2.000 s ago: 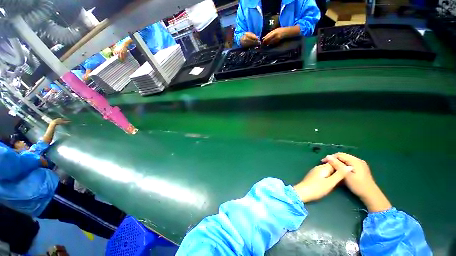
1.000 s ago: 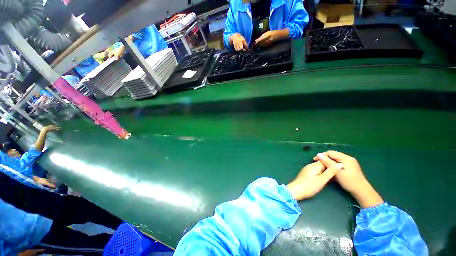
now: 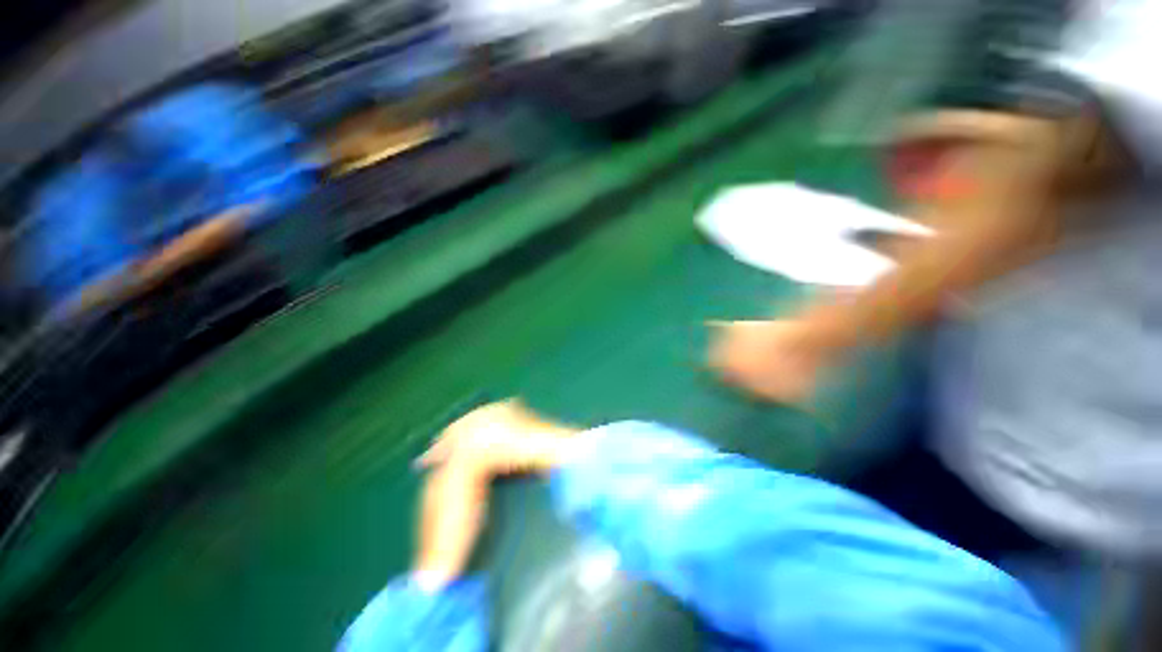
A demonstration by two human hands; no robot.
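Note:
The frame is strongly blurred. My left hand (image 3: 452,510) and my right hand (image 3: 516,439) rest together on the green bench (image 3: 370,490), low in the centre, touching at the fingers. Blue sleeve cuffs cover both wrists. I see no object in either hand, but the blur hides the single fingers. A white paper sheet (image 3: 784,232) lies on the bench beyond my right arm, with a dark shape at its right end.
A person in a pale shirt (image 3: 1058,382) stands close at the right, one hand (image 3: 771,363) low over the bench. Something red (image 3: 937,166) shows by their other arm. Across the line, a person in blue (image 3: 210,153) works at dark trays (image 3: 191,331).
The view has swung to the right and blurred. The pale-shirted person, the paper and the red thing have come into view. My hands are still together, now left of centre in the picture.

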